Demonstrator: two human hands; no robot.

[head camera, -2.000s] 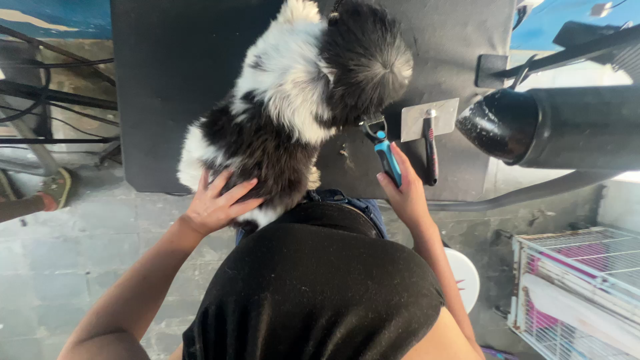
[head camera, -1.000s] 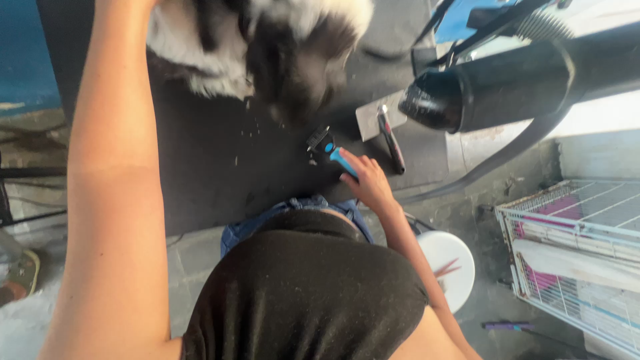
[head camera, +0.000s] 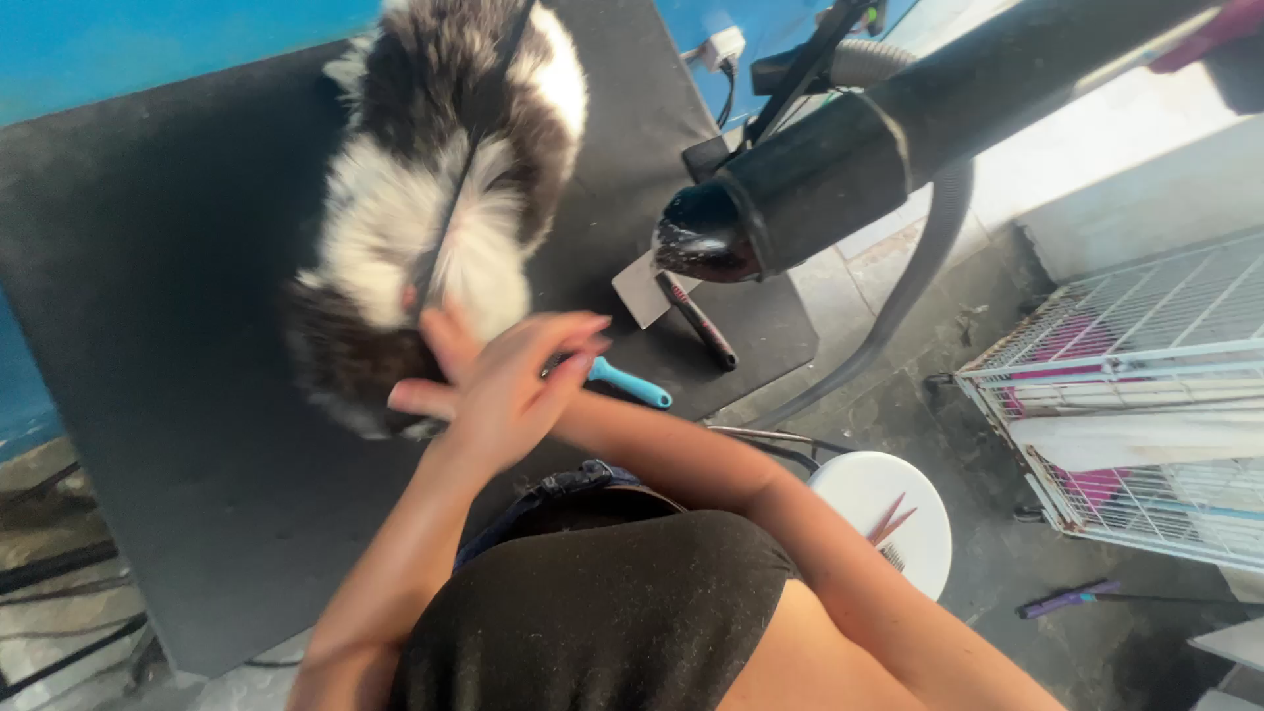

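Observation:
A black-and-white long-haired dog (head camera: 434, 197) is on the black grooming table (head camera: 197, 395), with a dark strap (head camera: 459, 207) running along its back to the neck. My forearms cross. My left hand (head camera: 513, 380) is on top, blurred, its fingers pointing right beside a blue-handled grooming tool (head camera: 632, 383) whose head they cover; no grip on it shows. Beneath it my right hand (head camera: 439, 360) reaches left to the dog's neck, fingers spread, partly hidden; whether it grips the strap is unclear. A slicker brush (head camera: 701, 321) with a dark handle rests to the right.
A large black dryer nozzle (head camera: 790, 212) juts over the table's right side, with a grey hose (head camera: 889, 326) behind. Low on the right stand a round white stool (head camera: 923, 494) holding scissors (head camera: 889, 523) and a comb, and a white wire cage (head camera: 1136, 385). A purple-handled item (head camera: 1066, 599) lies on the floor.
The blue-handled tool, in my right hand before, now lies on the table. My right hand has moved left to the dog, and my left arm has come back down across it. The view has shifted.

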